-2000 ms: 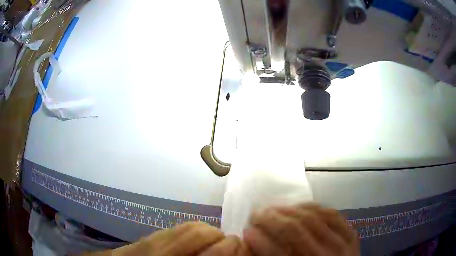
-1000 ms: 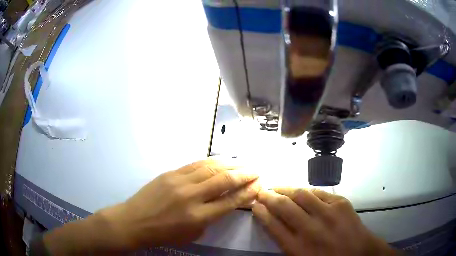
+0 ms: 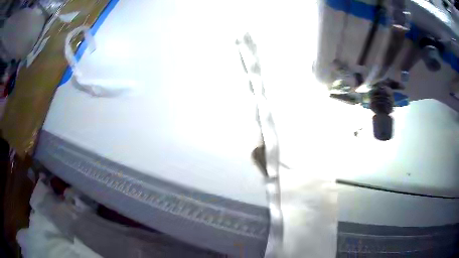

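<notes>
A white fabric strip [image 3: 308, 216] lies over the front edge of the table, right of centre, and runs up toward the machine bed, where glare hides its far part. A narrow, blurred whitish band [image 3: 269, 136] runs along its left side and up the tabletop. The sewing machine head [image 3: 342, 40] is at the upper right, with a dark ribbed knob [image 3: 383, 126] at its front. The needle area is blurred and overexposed. Neither my left hand nor my right hand is in the picture.
A thin curled white scrap [image 3: 95, 90] lies near the blue tape [image 3: 103, 19] at the left. The grey table ruler [image 3: 151, 196] runs along the front edge. Crumpled white cloth [image 3: 60, 227] is below the table at the lower left. Brown board [image 3: 30, 106] is at the far left.
Both hands have left the picture. The view has shifted, so the machine head shows farther right and smaller. The narrow whitish band now shows beside the strip.
</notes>
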